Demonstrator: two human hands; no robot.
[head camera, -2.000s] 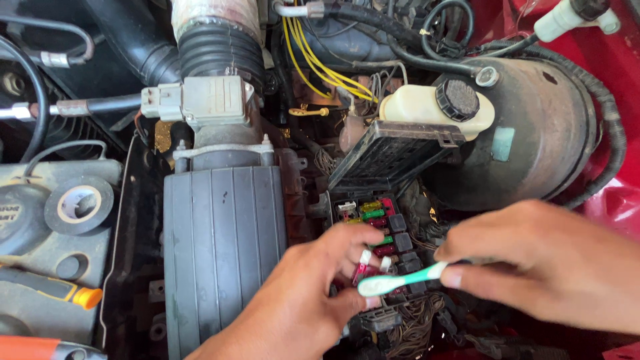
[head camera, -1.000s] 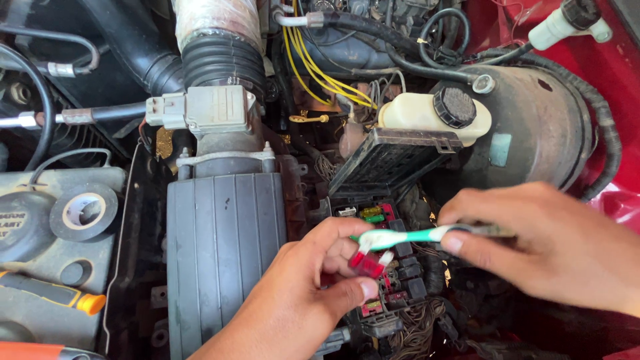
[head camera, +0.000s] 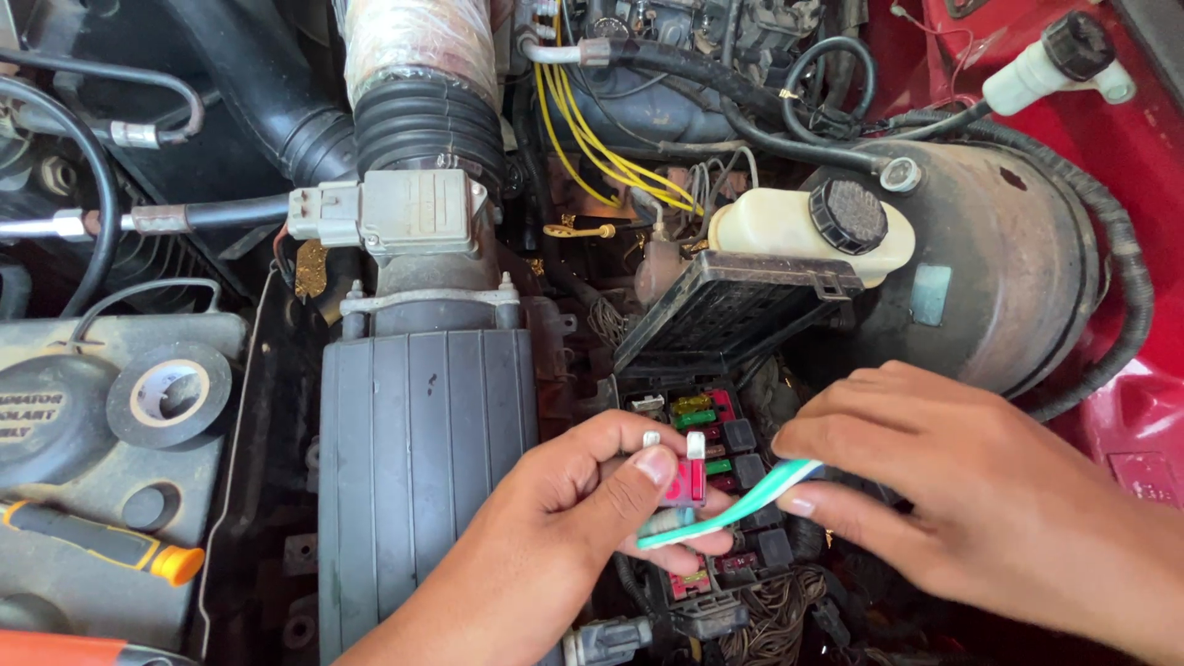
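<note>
Between the thumb and fingers of my left hand (head camera: 578, 518) is a pink blade fuse (head camera: 686, 483), its metal prongs pointing up. My right hand (head camera: 934, 481) grips a green and white toothbrush (head camera: 763, 495) by its handle; the brush head lies just below the fuse, close to my left fingers. Beneath both hands is the open fuse box (head camera: 740, 435), with coloured blade fuses and black relays in it, partly hidden by my left hand. Its black lid (head camera: 731, 310) stands tilted up behind.
A cream reservoir (head camera: 758, 222) with a black cap and a round brake booster (head camera: 1008, 268) lie beyond. The ribbed air filter housing (head camera: 425, 462) is left of my left hand. A roll of black tape (head camera: 169, 395) and a screwdriver (head camera: 102, 536) rest at the left. Loose wires (head camera: 768, 610) hang below the fuse box.
The fuse in my left hand has turned so its prongs point up. The toothbrush has gone from level across the fuse to slanting down below it.
</note>
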